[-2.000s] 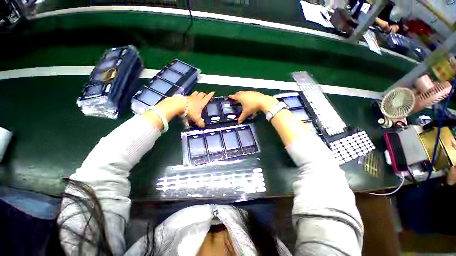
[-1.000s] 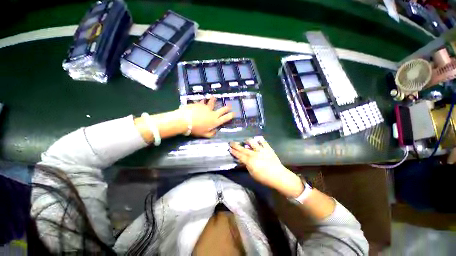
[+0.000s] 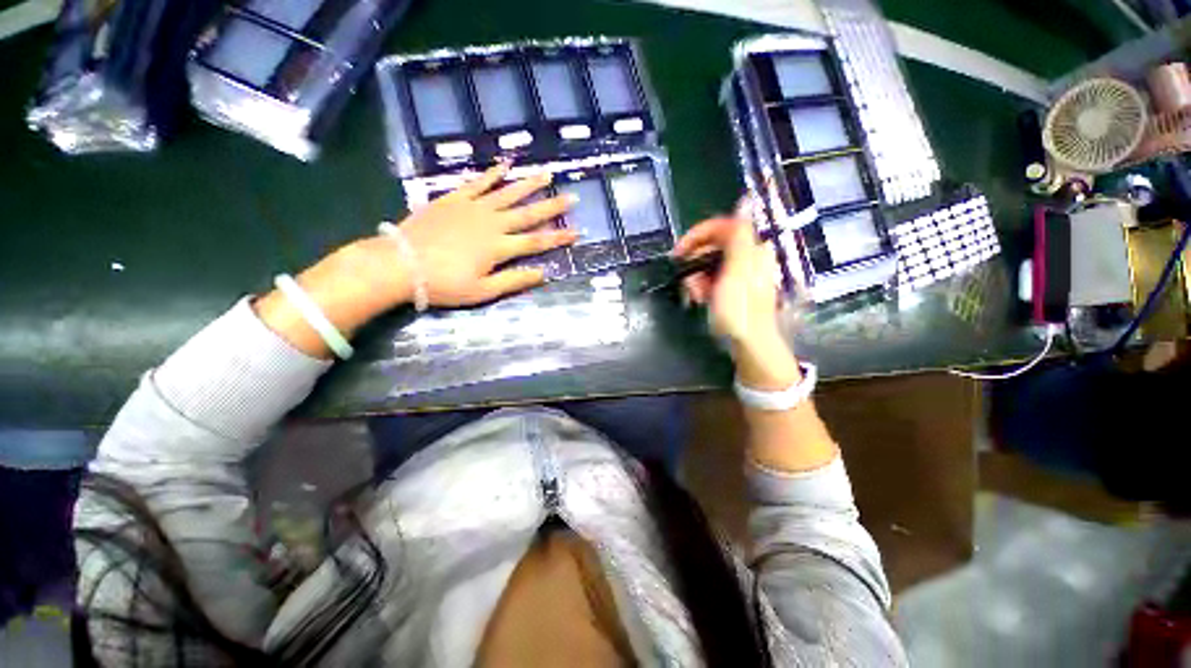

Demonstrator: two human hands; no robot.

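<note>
A black four-window panel [image 3: 594, 215] lies in front of me. My left hand [image 3: 490, 239] rests flat on its left part with the fingers spread, hiding that part. Just beyond it lies a finished panel [image 3: 523, 98] with a white oval below each window. My right hand [image 3: 734, 281] is right of the work panel, holding a thin black pick tool [image 3: 682, 270] whose tip points left. The shiny sticker sheet [image 3: 509, 333] with rows of white ovals lies between the panel and the bench edge.
A panel stack [image 3: 816, 170] is on the right, with a long pale strip [image 3: 886, 111] and a spare sticker sheet [image 3: 947, 244] beside it. A fan [image 3: 1097, 124] and a phone-like device [image 3: 1055, 268] are far right. Wrapped panels [image 3: 281, 65] are at upper left. A cardboard box [image 3: 836, 476] is below.
The right hand has moved from the sticker sheet to the right of the panel, and the black tool now shows in it. The left hand stays on the panel. The view has shifted.
</note>
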